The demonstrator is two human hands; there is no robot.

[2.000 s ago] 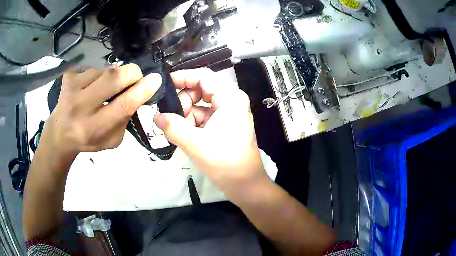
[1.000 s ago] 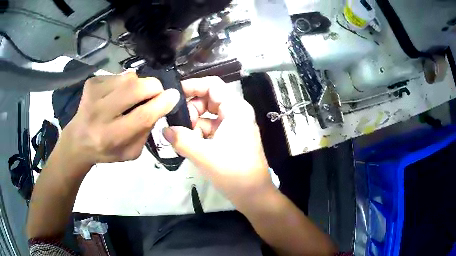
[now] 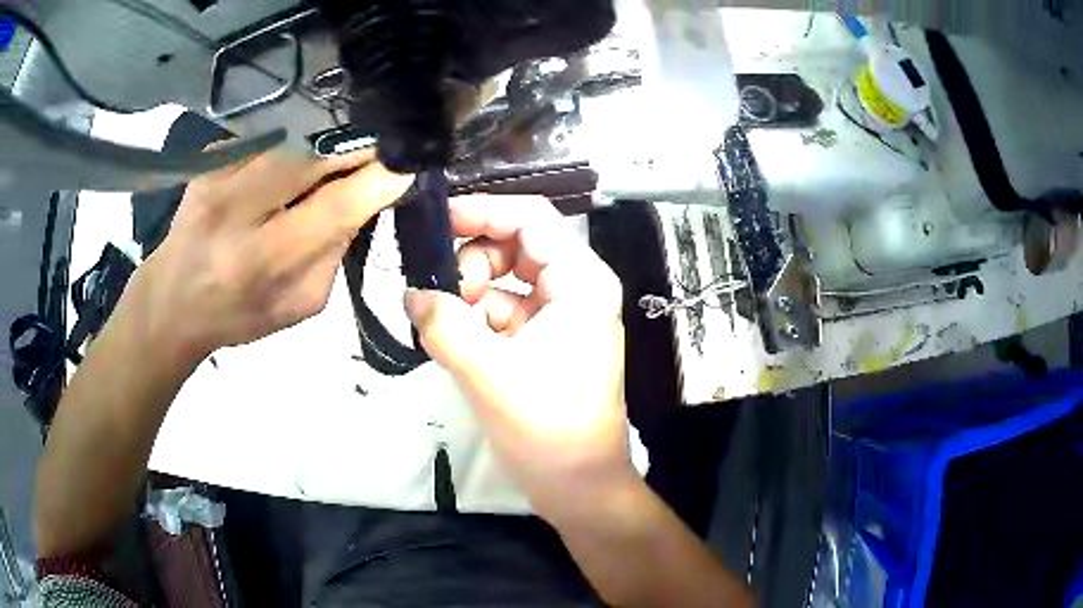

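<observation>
A black fabric piece (image 3: 425,238) with a narrow band stands between my hands at the sewing machine's needle area (image 3: 434,154), which is partly hidden by the dark machine head. A black strip loop (image 3: 378,339) hangs below it over the white table. My right hand (image 3: 534,321) pinches the piece's lower end between thumb and fingers. My left hand (image 3: 267,244) has its fingertips on the piece's upper end, close under the machine head; its exact grip is partly hidden.
Black looped pieces (image 3: 101,291) lie at the table's left. The stained machine base (image 3: 879,344) is at the right, with a white bottle with yellow label (image 3: 888,95) and a tied pale thread (image 3: 695,295). Blue bin (image 3: 938,475) stands lower right. White table (image 3: 297,434) lies below my hands.
My left fingertips have moved up along the black piece towards the machine head, uncovering more of it. My right hand keeps its pinch. The whole view has shifted somewhat.
</observation>
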